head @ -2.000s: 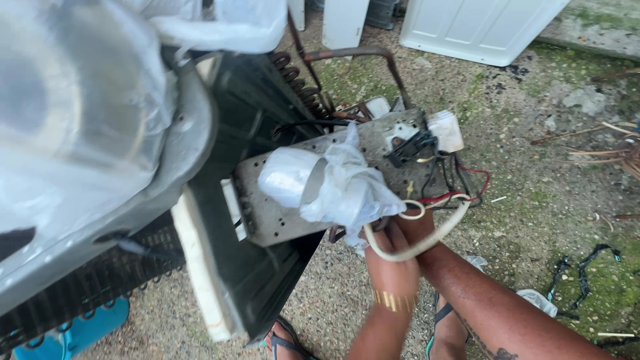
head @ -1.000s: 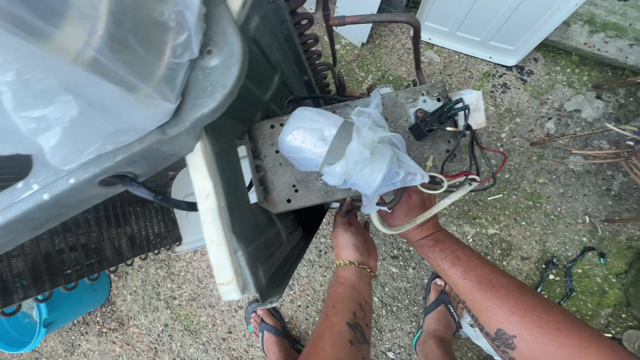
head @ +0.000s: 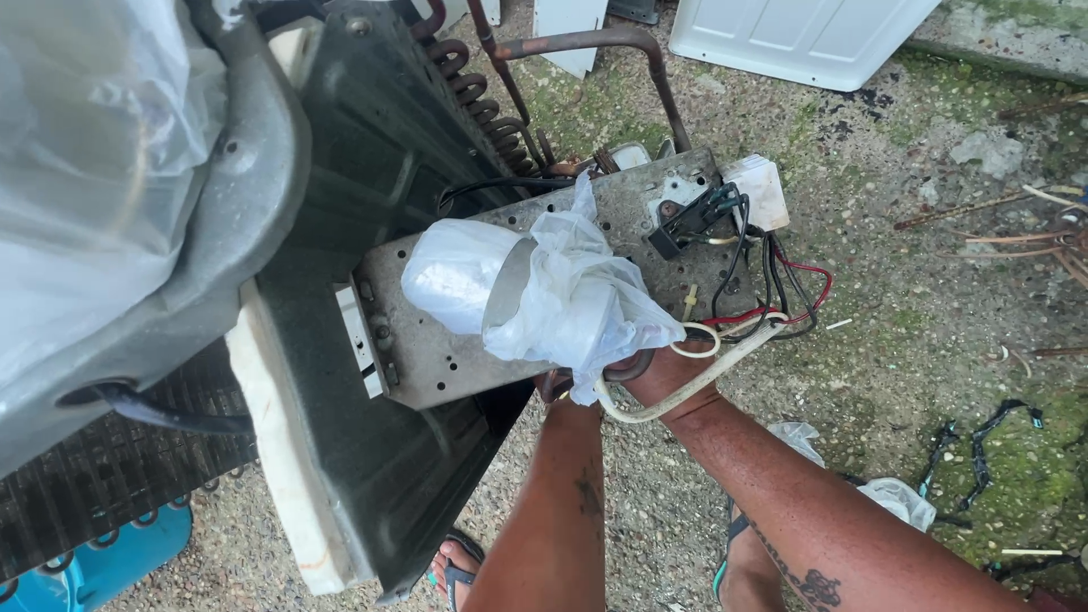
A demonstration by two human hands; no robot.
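A perforated metal plate (head: 425,365) carries a cylinder wrapped in a white plastic bag (head: 459,272), with a metal strap around it. Black, red and white wires and a black electrical part (head: 693,221) sit at its right end. My left hand (head: 557,393) is mostly hidden beneath the plate's lower edge. My right hand (head: 667,374) is under the same edge, beside a bent copper pipe (head: 631,367) and behind a thick white cable (head: 646,415). What the fingers of either hand hold is hidden.
A dark sheet-metal housing (head: 340,212) with white foam (head: 289,476) stands left. Finned coils (head: 102,450) and a blue bucket (head: 127,552) are lower left. A white panel (head: 790,34) lies at the top. Black wire scraps (head: 982,459) lie on the concrete at right.
My left hand has gone farther under the plate's edge, and less of it shows than one second ago. My right hand stays near the white cable.
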